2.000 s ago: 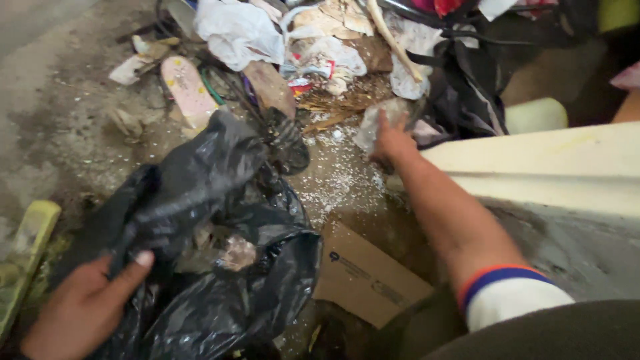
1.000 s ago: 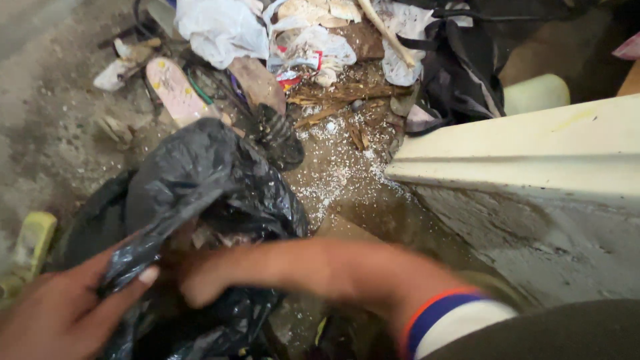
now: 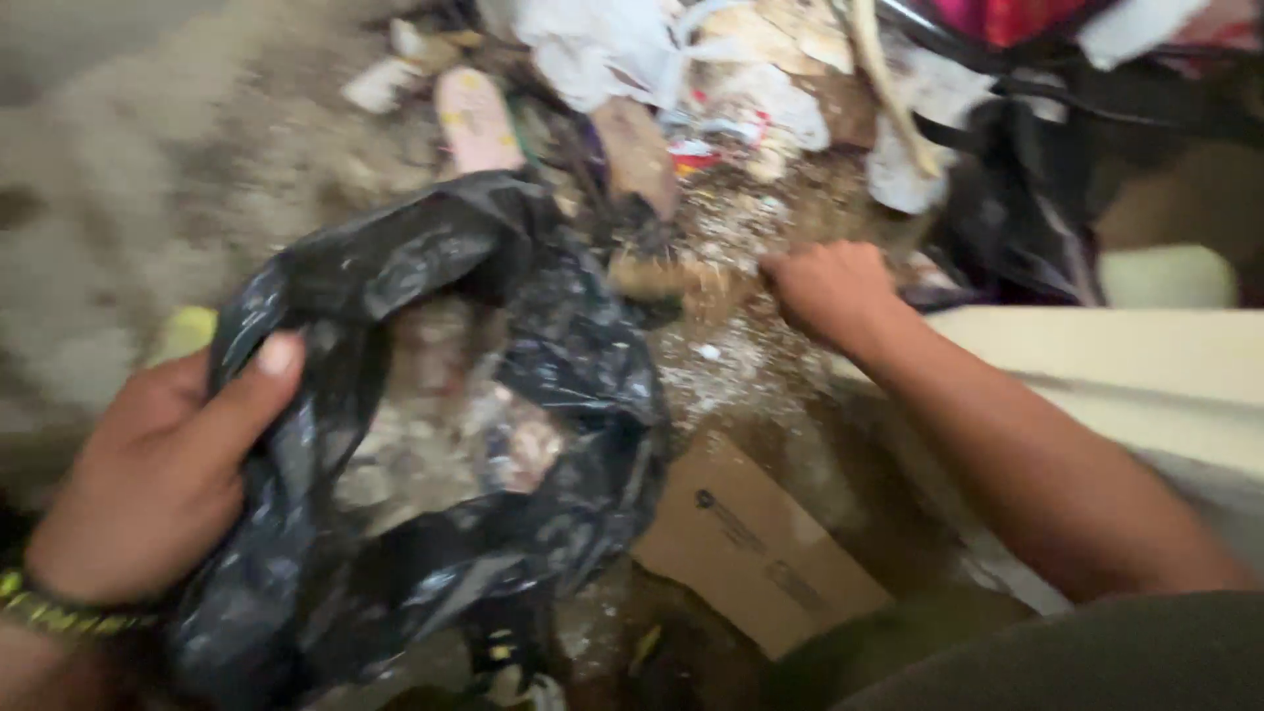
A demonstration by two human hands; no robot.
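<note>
My left hand (image 3: 163, 464) grips the rim of a black plastic bag (image 3: 592, 395), thumb over the edge. The bag's mouth gapes toward me, and blurred, pale crumpled litter (image 3: 518, 439) shows inside. To the right of the bag, my right hand (image 3: 834, 291) is low over debris on the floor, its fingers curled; whether anything is in them cannot be made out. White crumbs (image 3: 726, 370) are scattered just below that hand. A piece of brown cardboard (image 3: 755, 543) with printing lies between the bag and my right forearm.
A pink insole-shaped piece (image 3: 477, 123), a white plastic bag (image 3: 592, 44) and a pale stick (image 3: 884, 84) lie among rubbish ahead. Black fabric (image 3: 1027, 197) is heaped at the right. Below it a cream-coloured ledge (image 3: 1106, 355) juts in. Something yellow-green (image 3: 186, 331) lies behind my left hand.
My right hand was at the bag's mouth one second ago and is now out over the debris at the right. The bag's mouth has opened wider, with my left hand still on it.
</note>
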